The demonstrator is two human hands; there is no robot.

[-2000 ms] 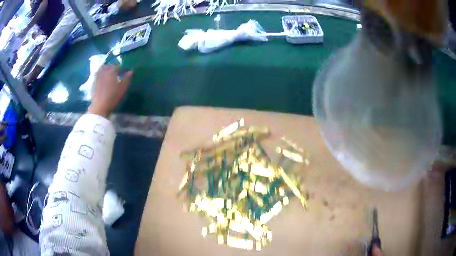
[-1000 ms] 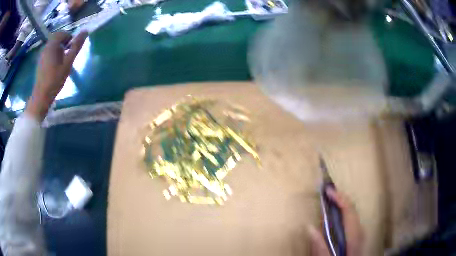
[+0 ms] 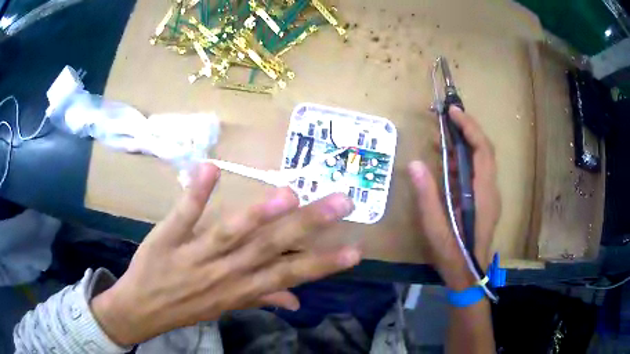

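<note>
The white socket housing (image 3: 388,142) lies open side up on the cardboard sheet (image 3: 255,145), with a green circuit board (image 3: 373,171) and small wires inside. Its white power cord (image 3: 242,169) runs left into a crumpled plastic bag (image 3: 152,131). My left hand (image 3: 228,252) is open, fingers spread, over the housing's lower left edge; it hides part of that edge. My right hand (image 3: 459,187) holds the soldering iron (image 3: 464,173), tip pointing up and away, right of the housing. A thin solder feed tube (image 3: 445,166) runs along the iron.
A pile of brass contact strips (image 3: 242,41) with green wires lies at the top of the cardboard. A white plug block (image 3: 65,86) with a thin cable is at the left. The shallow cardboard tray (image 3: 570,207) holds a black stand (image 3: 587,124) at the right.
The housing and its bagged cord now lie on the cardboard below the brass pile. My left hand has come back from the far left. The view has tilted down; the extractor hood has left it.
</note>
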